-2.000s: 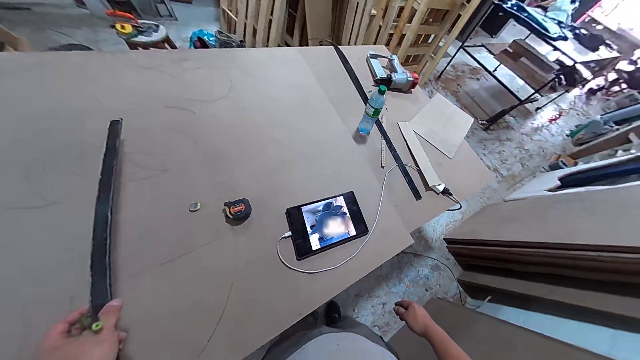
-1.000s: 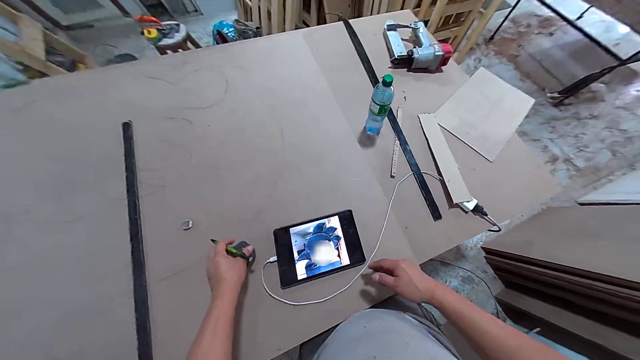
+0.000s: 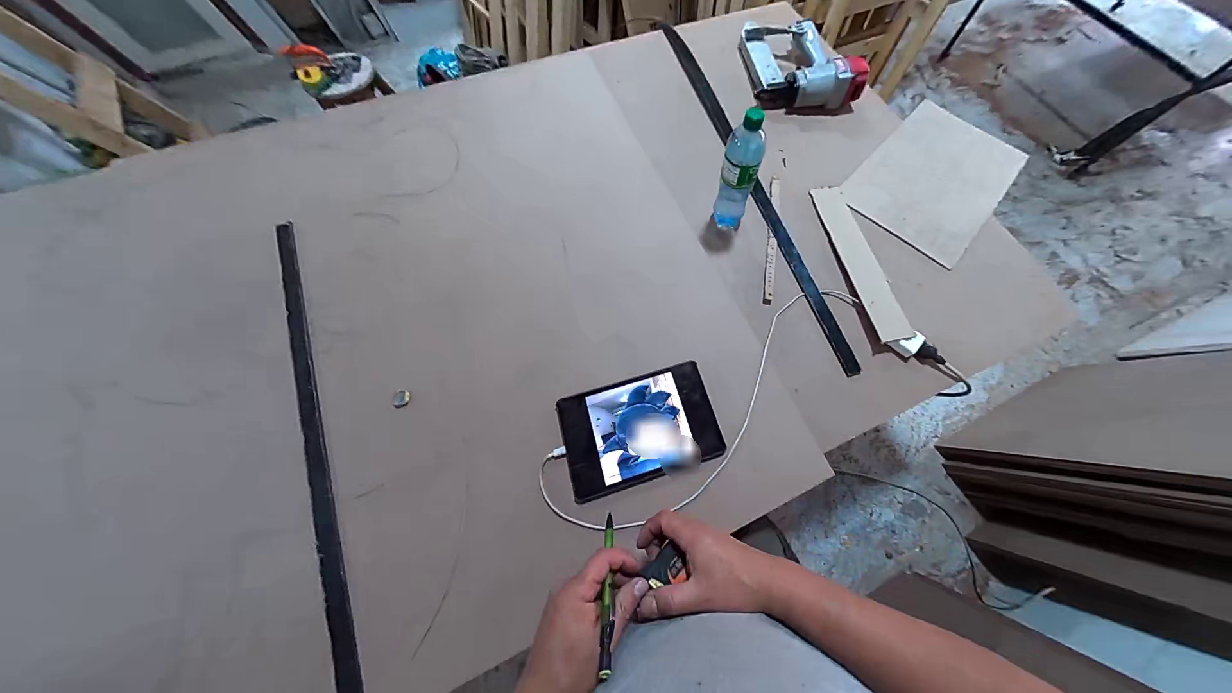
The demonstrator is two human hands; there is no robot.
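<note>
Near my body at the table's front edge, my left hand (image 3: 584, 602) holds a green pencil (image 3: 607, 602), its dark tip pointing up and away. My right hand (image 3: 707, 570) touches it closely and grips a black and orange tape measure (image 3: 666, 566). Just beyond both hands a tablet (image 3: 640, 431) lies with its screen lit and a white cable (image 3: 754, 385) plugged into its left side. A long black strip (image 3: 310, 433) rests on the board to the left. Between strip and tablet sits a small round object (image 3: 401, 397).
A plastic bottle (image 3: 739, 171) stands beside a second black strip (image 3: 804, 274). Farther right are a folding ruler (image 3: 771, 245), a power stapler or nailer (image 3: 807, 72), a thin square panel (image 3: 938, 183) and a narrow board (image 3: 864, 265). Stacked panels (image 3: 1088, 472) stand at right.
Two seconds ago my left hand was at the left strip's near end and the tape measure lay on the board. Both hands have come together near my body, and the tape measure is now in my right hand.
</note>
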